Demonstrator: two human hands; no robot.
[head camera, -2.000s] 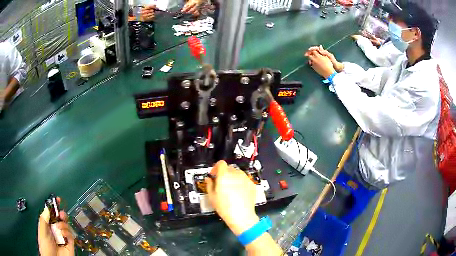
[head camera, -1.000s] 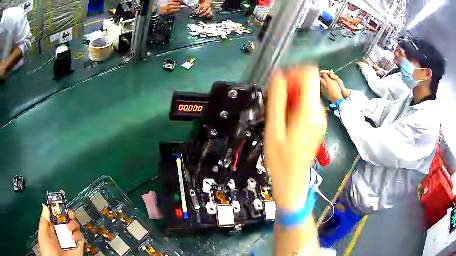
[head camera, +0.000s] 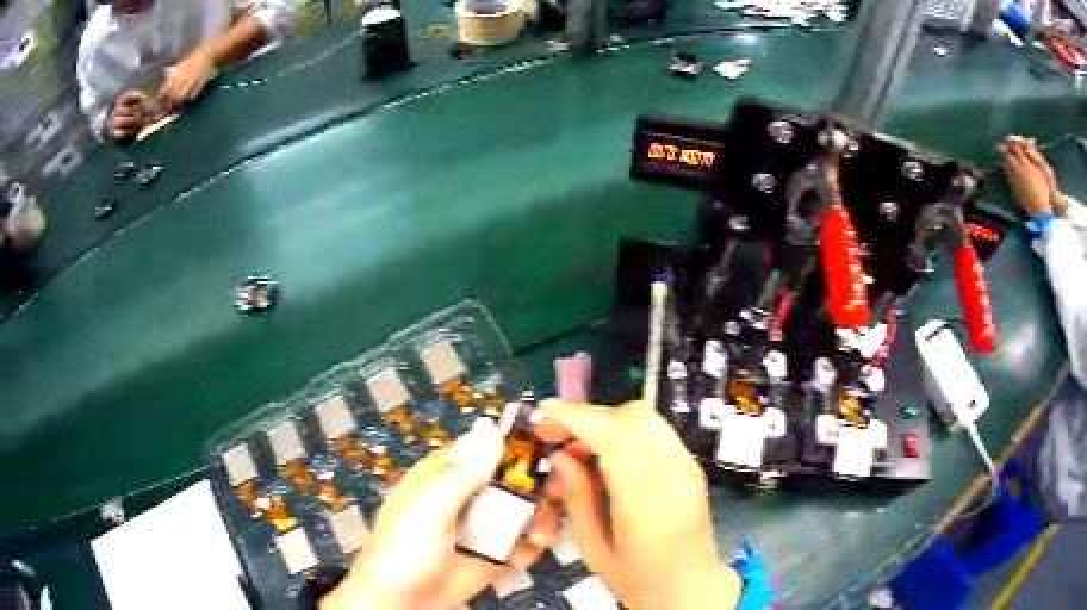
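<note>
My left hand (head camera: 417, 518) holds a small black device housing with a square silver-grey display module (head camera: 496, 522) and an orange flex cable (head camera: 520, 462) showing. My right hand (head camera: 632, 489) touches the same unit from the right, its fingertips at the housing and flex. Both hands are over the clear blister tray (head camera: 227, 448), which holds rows of modules with orange tails. The black twin-station press (head camera: 811, 155) stands at right, both red handles (head camera: 844, 268) down. Its white nests (head camera: 741, 431) hold parts with orange flex showing.
White paper (head camera: 173, 554) lies left of the tray, a pink piece (head camera: 573, 377) between tray and press. A pen (head camera: 657, 340) lies on the press base. A white power strip (head camera: 954, 375) is right of it. Loose housings (head camera: 255, 294) lie on the green bench. Other people's hands show at upper left and right.
The view has turned left. My right hand has let go of the press handle and come to the unit in my left hand. The left station's red handle is now down; it was up earlier.
</note>
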